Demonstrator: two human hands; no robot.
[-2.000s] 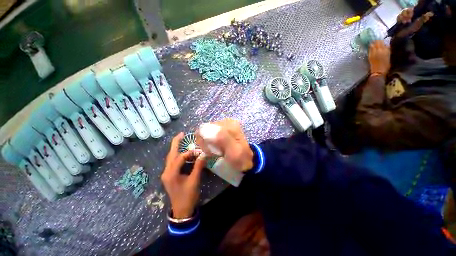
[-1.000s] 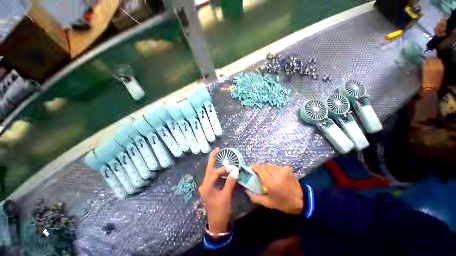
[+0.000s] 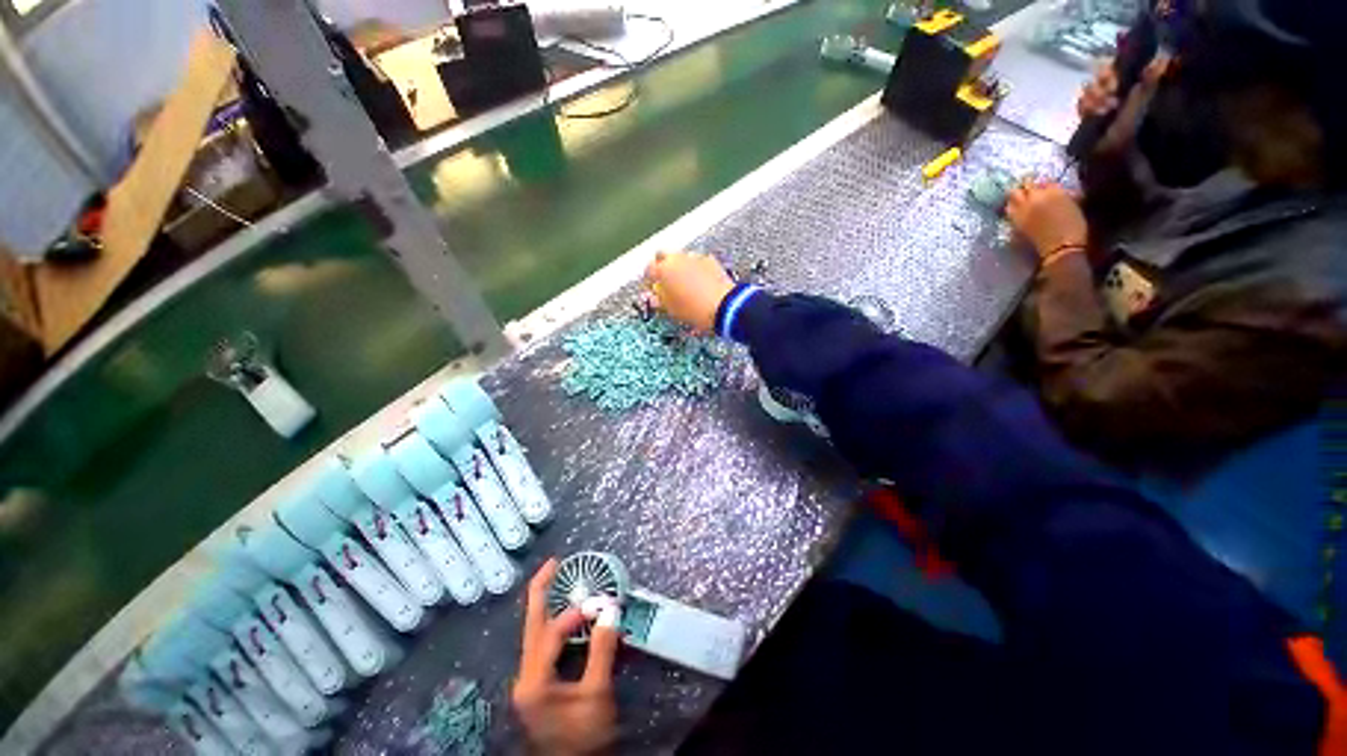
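Observation:
A handheld fan (image 3: 672,628) with a round spoked mint head and pale handle lies low in the middle of the view. My left hand (image 3: 569,665) holds it by the head, with white-capped fingertips on the grille. My right hand (image 3: 691,293) is stretched out to the dark and silvery small parts, at the back edge of the heap of small mint parts (image 3: 635,362). Its fingers point down and close together; whether they hold a part cannot be told. My right sleeve hides most of the finished-looking fans on the right.
A row of overlapping fan bodies (image 3: 355,554) lies at left. A small mint heap (image 3: 455,716) is near the front. A green conveyor (image 3: 148,428) carries a fan (image 3: 263,387). A yellow-and-black box (image 3: 943,74) and yellow stick (image 3: 941,164) lie near another worker's hand (image 3: 1046,214).
My right hand has left the fan's handle and reached forward to the small dark parts. My left hand still holds the fan. The view has shifted, showing more of the far side.

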